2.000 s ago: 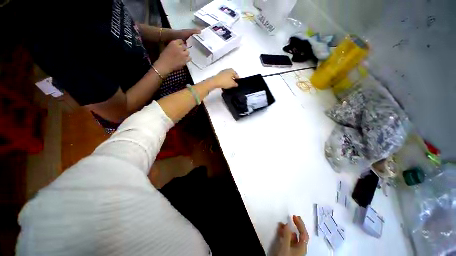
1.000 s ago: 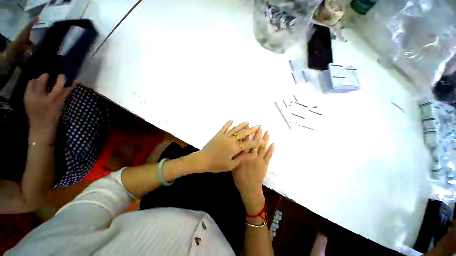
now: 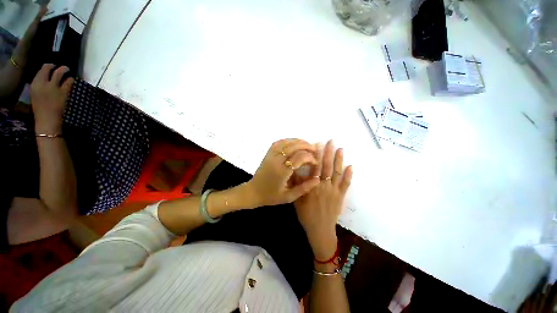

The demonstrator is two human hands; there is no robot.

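My left hand (image 3: 284, 172) is curled over my right hand at the table's front edge, its thumb and fingers touching it. My right hand (image 3: 322, 194) has its fingers stretched out over the white tabletop. A small pale patch shows between the hands; I cannot tell whether it is a held thing. Printed leaflets (image 3: 403, 128) lie fanned on the table ahead and right of my hands. Two small printed cards (image 3: 397, 69) lie beyond them.
A leaflet stack (image 3: 462, 73) stands beside a black phone (image 3: 429, 30) at the back right. A clear bag (image 3: 366, 13) lies at the back. At left, a neighbour's hands (image 3: 50, 98) are near a black tray (image 3: 64, 46). Another person's hand (image 3: 540, 299) shows at the lower right.
The black tray beside my left hand was released and is now by the neighbour. My hands have come together, and the left fingers have since curled. The view has swung right.
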